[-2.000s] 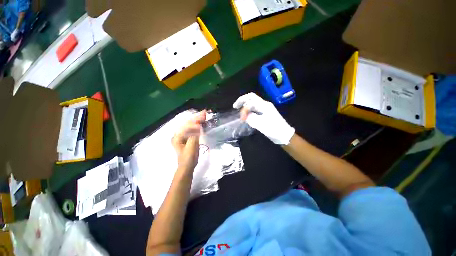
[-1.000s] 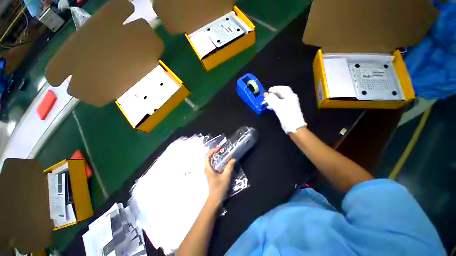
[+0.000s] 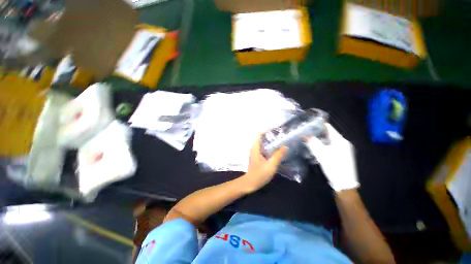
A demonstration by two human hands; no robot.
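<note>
A grey electronic unit in a shiny clear poly bag (image 3: 293,135) is held tilted above the right side of the white stack of poly bags (image 3: 227,131). My bare left hand (image 3: 262,161) grips its left end. My white-gloved right hand (image 3: 334,154) is on its right end, fingers partly hidden by the bag. Loose bag plastic hangs below the unit. The view is blurred; tape on the bag cannot be made out. The blue tape dispenser (image 3: 386,116) stands on the black bench, right of my right hand, apart from it.
Open yellow cartons (image 3: 273,55) stand on the green conveyor behind the bench. Another yellow carton (image 3: 448,180) is at the right edge. Leaflets (image 3: 162,111), a green tape roll (image 3: 123,109) and puffy white bundles (image 3: 106,160) lie to the left.
My right hand has left the tape dispenser and come to the bagged unit, which my left hand still holds. The view has swung left, bringing the puffy bundles and tape roll back into sight.
</note>
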